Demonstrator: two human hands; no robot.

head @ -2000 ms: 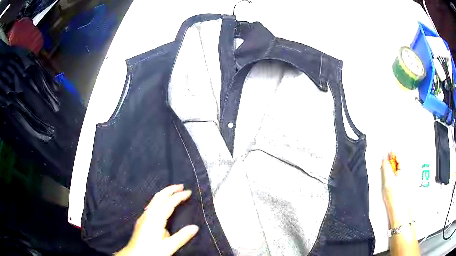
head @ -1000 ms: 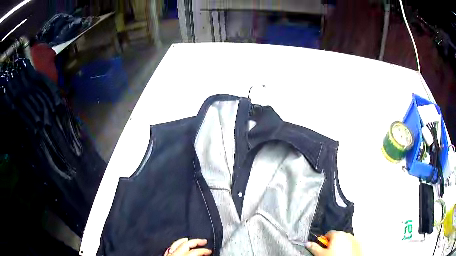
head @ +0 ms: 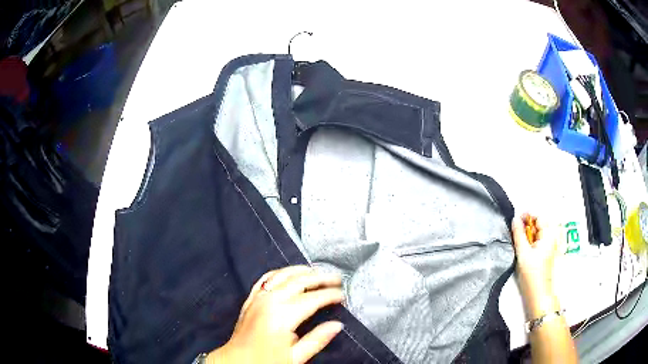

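Observation:
A dark sleeveless denim garment lies front-open on the table, its light grey inside showing. A hanger hook rises from its neck opening. My left hand lies over the left front edge, fingers spread and slightly blurred. My right hand is at the right front edge, which is drawn outward to its fingertips. Orange thread snips show in the right fist; their tips are hidden. The garment's lower part is cut off by the picture's bottom edge.
On the white table, a green-yellow tape roll stands beside a blue tray with tools and cords. A black flat case and a yellow roll lie below. Dark garments hang left of the table.
The right front panel has been opened outward to the right with my right hand at its edge. My left hand has moved further onto the garment. The view has tilted down.

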